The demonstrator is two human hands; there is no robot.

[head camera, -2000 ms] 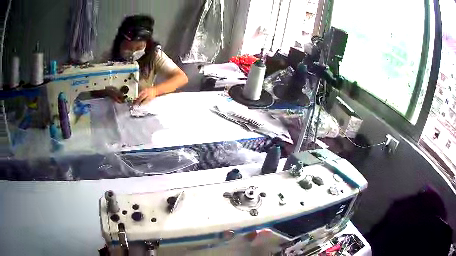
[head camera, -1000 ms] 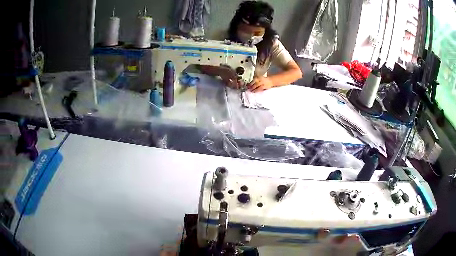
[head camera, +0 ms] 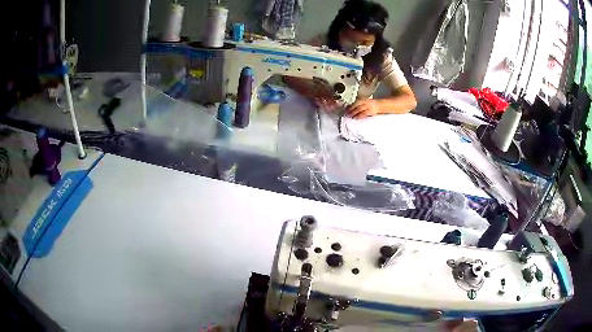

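Note:
The white lockstitch machine head with a blue stripe lies across the lower right. Its needle end is at the left, with the needle area cut off by the bottom edge. A dark piece of cloth, likely the garment, shows just left of it. A small blurred skin-toned patch at the bottom edge, left of the cloth, may be my left hand. Another at the lower front of the machine head may be my right hand or a reflection. What either holds is hidden.
White table extends left of the machine. Dark thread cones stand behind the head. Clear plastic sheeting hangs between the tables. A masked person works grey fabric at the opposite machine. Thread stand poles rise at left.
The view has swung left, so the machine head sits further right and more of the left table shows. The dark cloth by the needle end has come into view.

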